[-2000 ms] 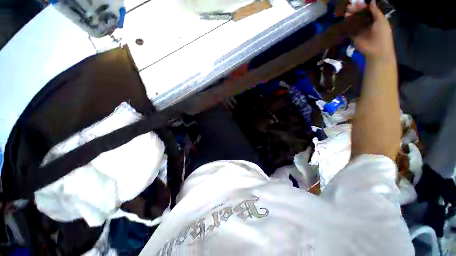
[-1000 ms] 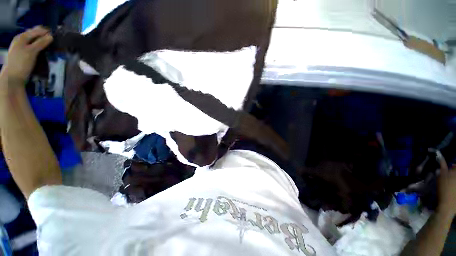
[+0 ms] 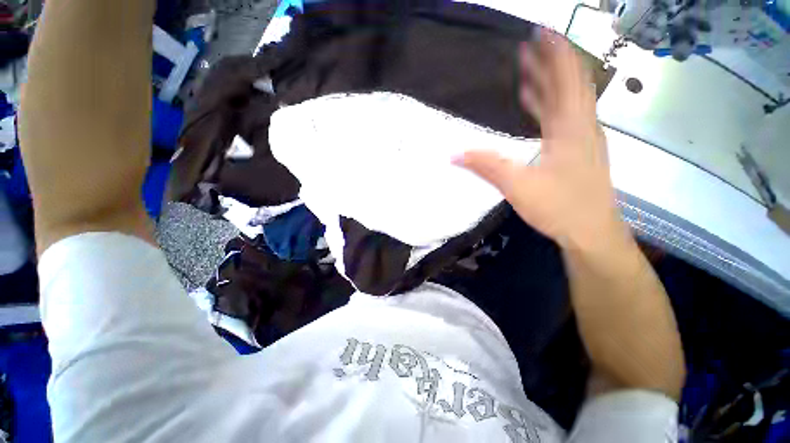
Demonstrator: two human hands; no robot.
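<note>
A dark brown garment panel [image 3: 390, 43] lies spread over the table left of the machine and hangs toward the lap. A white pocket bag [image 3: 372, 164] lies on it and hangs over the lap. My right hand [image 3: 563, 156] is over the panel's right part, fingers apart and slightly blurred, with nothing visibly held. My left forearm reaches up the left side and my left hand is cut off by the top edge. The long waistband strip cannot be made out now.
The sewing machine head [image 3: 684, 26] is at the top right. Thread snips [image 3: 757, 176] and the tan template [image 3: 781, 216] lie on the white table [image 3: 684, 182] at the right. Mixed cloth pieces [image 3: 268, 290] lie beside the lap at left.
The view has swung left, then partly back right. The dark strip no longer crosses the white pocket bag. My left hand has gone up out of view; my right hand has come over the panel.
</note>
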